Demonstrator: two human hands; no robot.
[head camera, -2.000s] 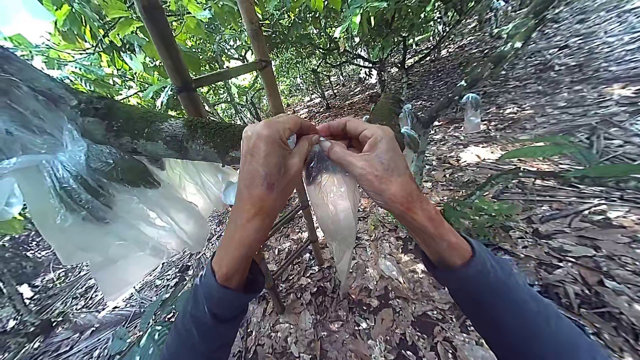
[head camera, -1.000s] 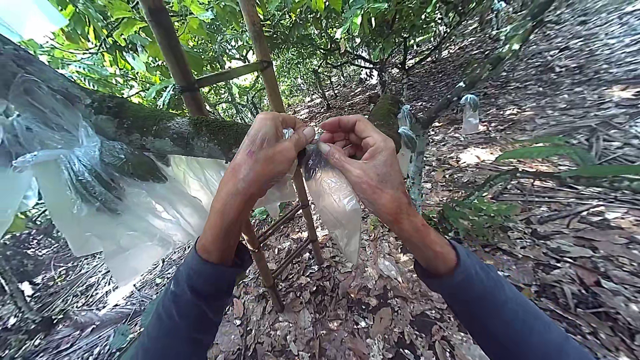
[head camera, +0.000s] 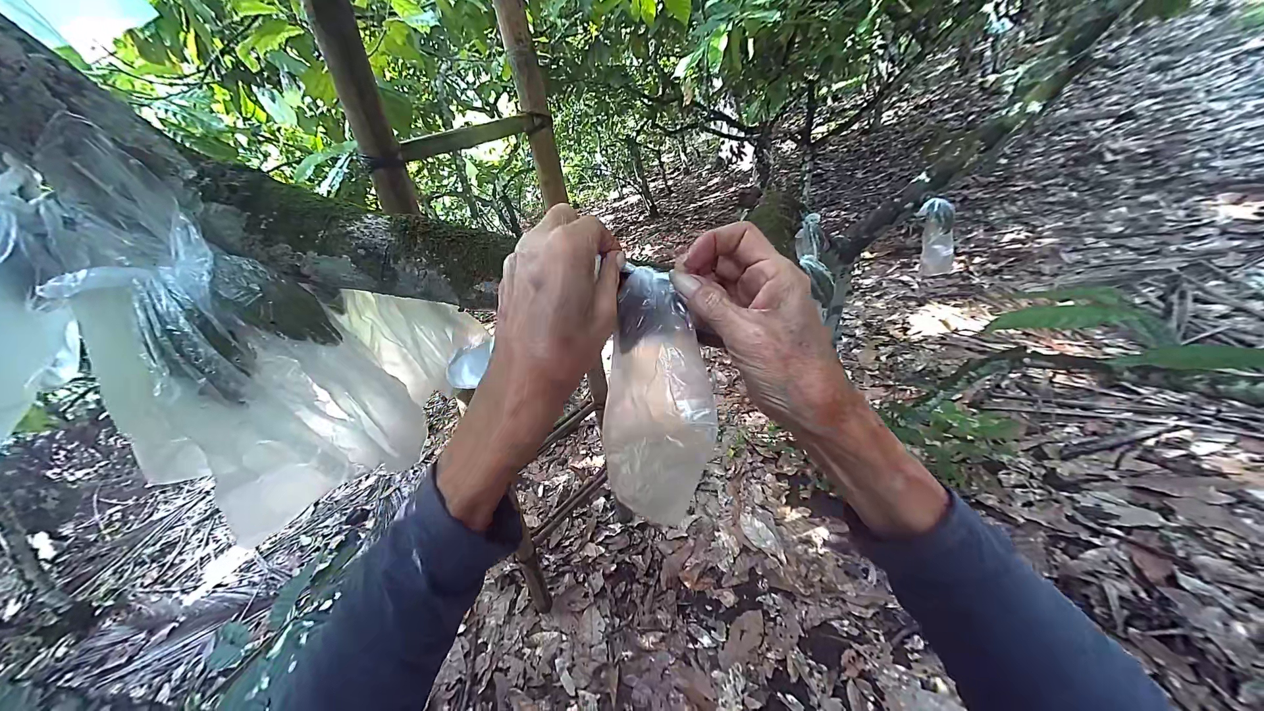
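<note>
Between my hands hangs a clear plastic bag (head camera: 660, 425), gathered at its top, with something dark inside its upper part. My left hand (head camera: 558, 296) pinches the top of the bag at its left side, thumb and forefinger together. On the other side, the thumb and forefinger of my right hand (head camera: 760, 321) are closed at the bag's right top edge. The bag's top is by a mossy tree branch (head camera: 346, 242). Whatever ties the bag is too small to tell. More clear plastic bags (head camera: 296, 425) hang from the branch at the left, with dark shapes inside.
A wooden ladder (head camera: 360, 109) of round poles stands behind the branch. Further plastic bags hang at the right, one near the trunk (head camera: 815, 262) and one farther back (head camera: 936, 237). Dry leaves (head camera: 750, 612) cover the sloping ground. Green fern-like leaves (head camera: 1076, 316) reach in from the right.
My hands have moved slightly apart at the bag's top. The bag, turned narrow and slanted before, now hangs with its broad side in view.
</note>
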